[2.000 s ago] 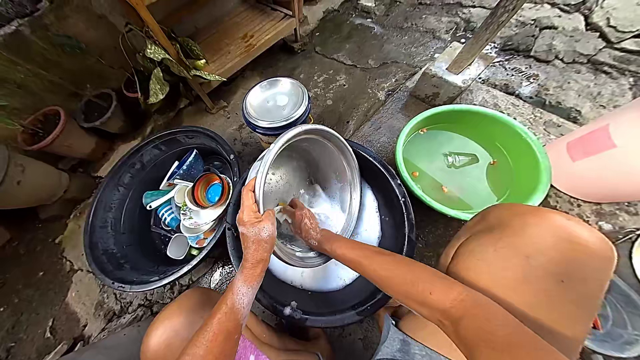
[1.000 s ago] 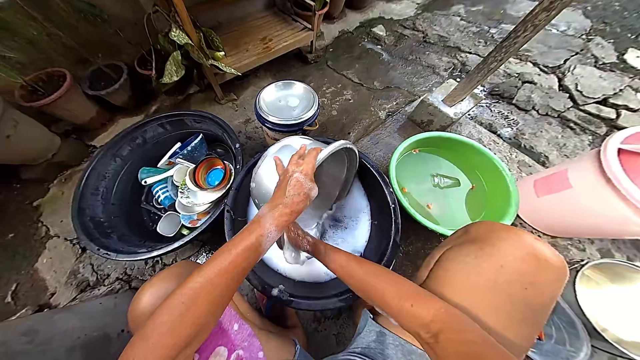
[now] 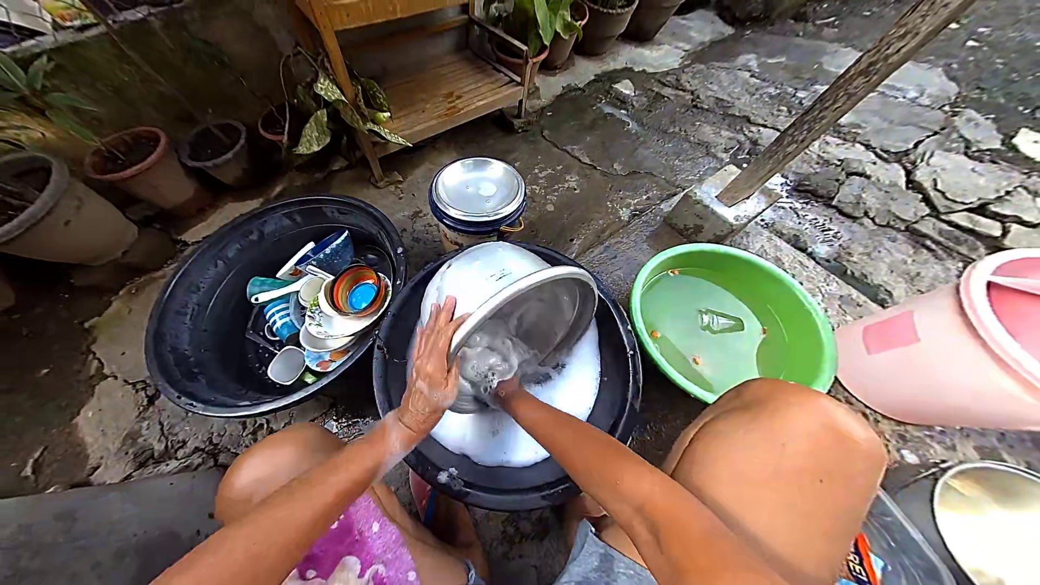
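Over a black plastic basin (image 3: 621, 382) of white suds, a large metal bowl (image 3: 487, 276) leans on its side with its mouth toward the lower right. My left hand (image 3: 435, 366) grips the bowl's left rim, wet and with suds on the wrist. My right hand (image 3: 496, 382) is inside the bowl, mostly hidden by foam and splashing water; whether it holds anything cannot be seen. Left of them, a second black basin (image 3: 195, 325) holds cups, bowls and a ladle or spoon in a pile. On the right stands a green basin (image 3: 816, 341) of water with a clear glass-like object (image 3: 721, 322) in it.
A lidded pail (image 3: 478, 191) stands just behind the suds basin. A pink bucket (image 3: 918, 357) lies at the right, near a wooden post (image 3: 845, 101) in a concrete block. Potted plants (image 3: 146, 166) and a wooden bench (image 3: 447, 93) are at the back. The ground is wet, cracked concrete.
The metal bowl was tilted upright with its inside facing me; it now leans toward the right. My left hand has moved from the bowl's upper outside to its left rim since one second ago.
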